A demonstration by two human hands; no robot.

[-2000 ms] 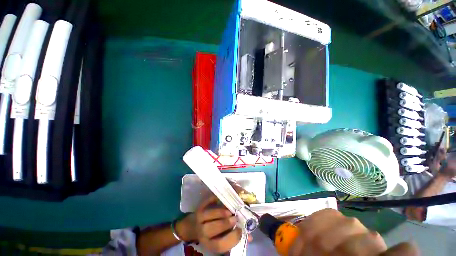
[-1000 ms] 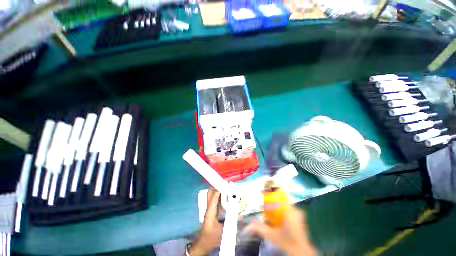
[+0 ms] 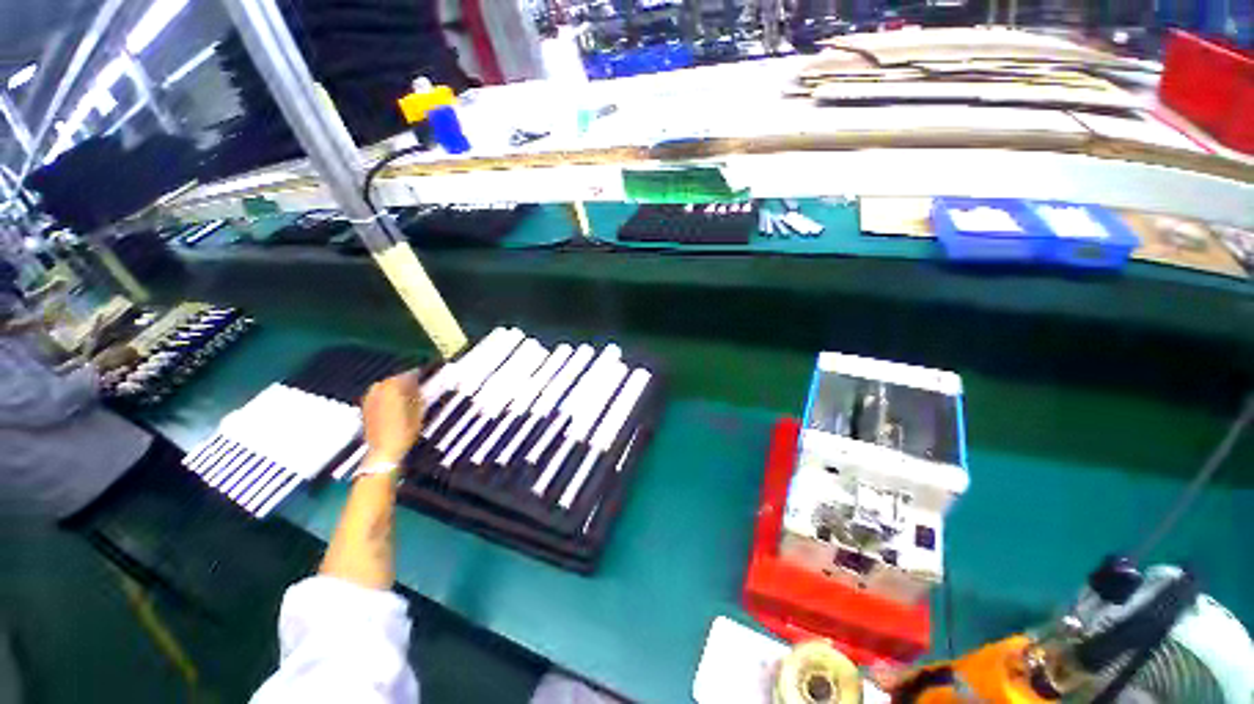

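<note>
My left hand (image 3: 393, 420) is stretched out at the left edge of the black foam tray (image 3: 516, 519); what its fingers hold cannot be made out. White stick units (image 3: 594, 413) lie in rows in that tray. More white stick units (image 3: 293, 432) lie beside it to the left. My right hand (image 3: 897, 678) is mostly hidden at the bottom edge, by the orange electric screwdriver (image 3: 987, 674). The white fixture (image 3: 736, 663) with its round yellowish centre sits at the bench edge, and no stick unit shows on it.
The screw feeder (image 3: 869, 516) stands on its red base (image 3: 842, 605) right of the tray. A pale fan (image 3: 1210, 646) is partly cut off at the lower right. A metal post (image 3: 330, 151) rises behind the tray. Blue bins (image 3: 1034, 234) are on the far bench. Another person (image 3: 62, 413) is at far left.
The view has swung left. My left hand has moved from the fixture to the sticks at left. The white leg assembly is gone from the fixture. The screwdriver is now low at the right.
</note>
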